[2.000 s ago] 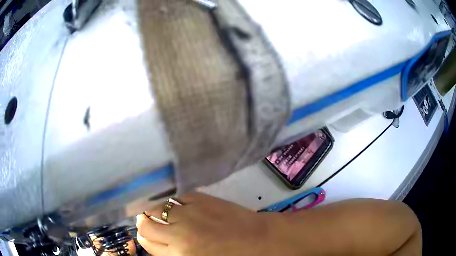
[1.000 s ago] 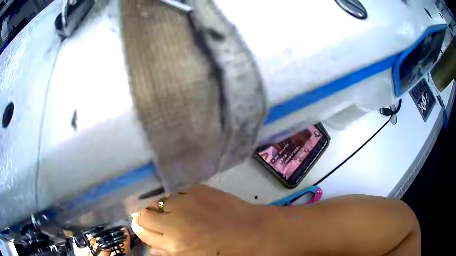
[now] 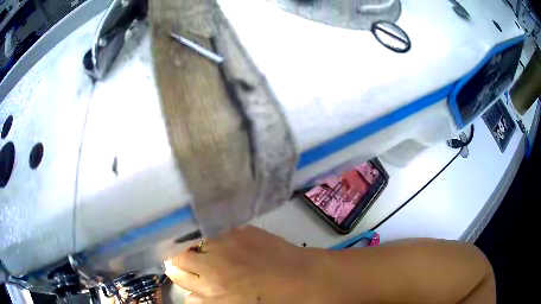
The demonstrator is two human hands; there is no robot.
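Observation:
The white sewing machine head (image 3: 338,83) with a blue stripe fills most of the view. A grey-beige fabric strap (image 3: 207,130) wraps around its arm. My right hand (image 3: 237,267) reaches in from the right, below the machine arm, with a ring on one finger. Its fingertips are hidden or cut off, so what it touches cannot be seen. Thread tension discs (image 3: 139,288) sit left of the hand at the bottom edge. My left hand cannot be made out. No fabric shows.
A smartphone (image 3: 347,196) with a lit pink screen lies under the machine arm. Blue and pink snips (image 3: 362,240) lie partly behind my forearm. A black cord (image 3: 418,193) crosses the white table (image 3: 439,208). The control panel (image 3: 489,83) is at the upper right.
The view has shifted, showing more of the machine's top. My right hand stays below the strap. The snips are more covered by the forearm.

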